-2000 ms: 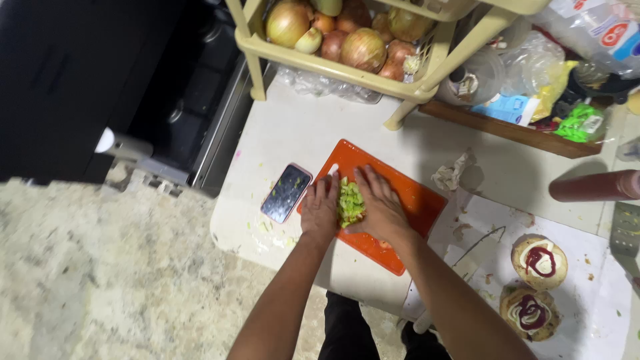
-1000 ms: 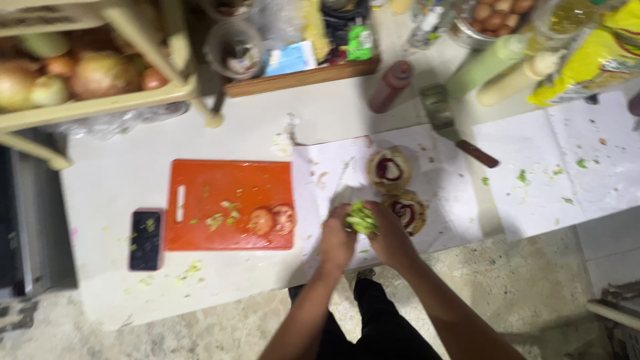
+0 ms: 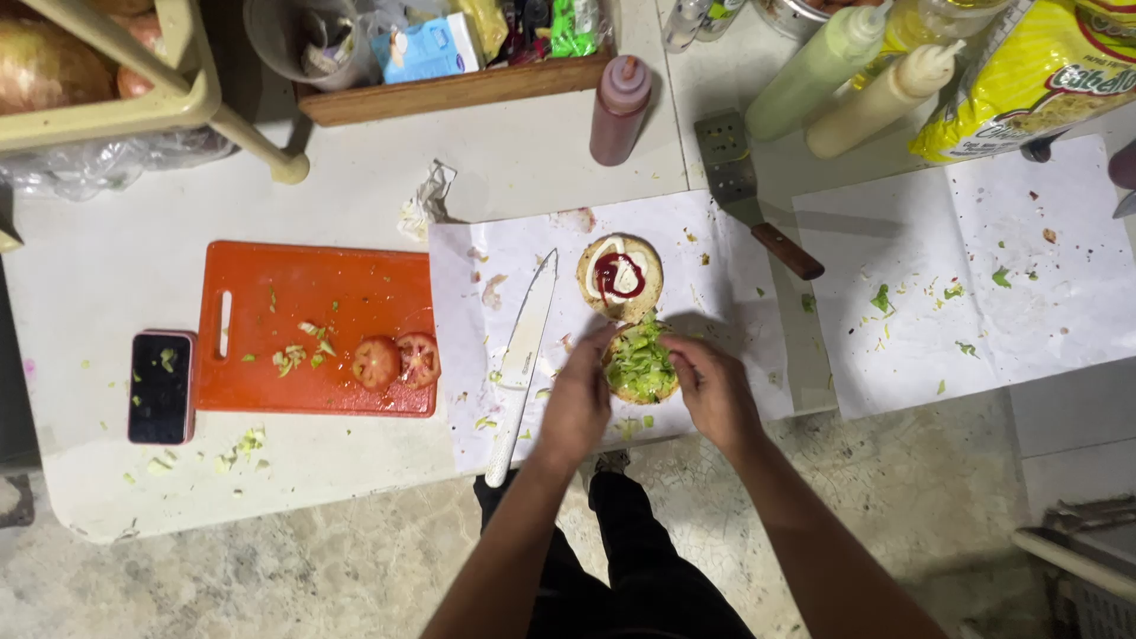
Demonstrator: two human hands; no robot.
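Observation:
Chopped lettuce (image 3: 641, 362) lies heaped on the nearer bun half, which shows only at its rim. My left hand (image 3: 579, 395) is at the left edge of that bun, and my right hand (image 3: 714, 386) touches the lettuce from the right with bent fingers. Just above, the other bun half (image 3: 619, 278) bears white sauce and a red sauce swirl. A kitchen knife (image 3: 525, 355) with a white handle lies left of my left hand on white paper (image 3: 470, 355). On the orange cutting board (image 3: 266, 337) are tomato slices (image 3: 376, 362) and lettuce bits.
A phone (image 3: 162, 388) lies left of the board. Behind the paper stand a red sauce bottle (image 3: 620, 111) and a wooden tray (image 3: 461, 92). A spatula (image 3: 733, 169) lies to the right, near green (image 3: 816, 71) and cream (image 3: 883, 99) squeeze bottles and a yellow bag (image 3: 1021, 84).
My hands have carried the chopped lettuce from the cutting board to the nearer bun half, where it now lies over the sauce. The view has shifted to the right.

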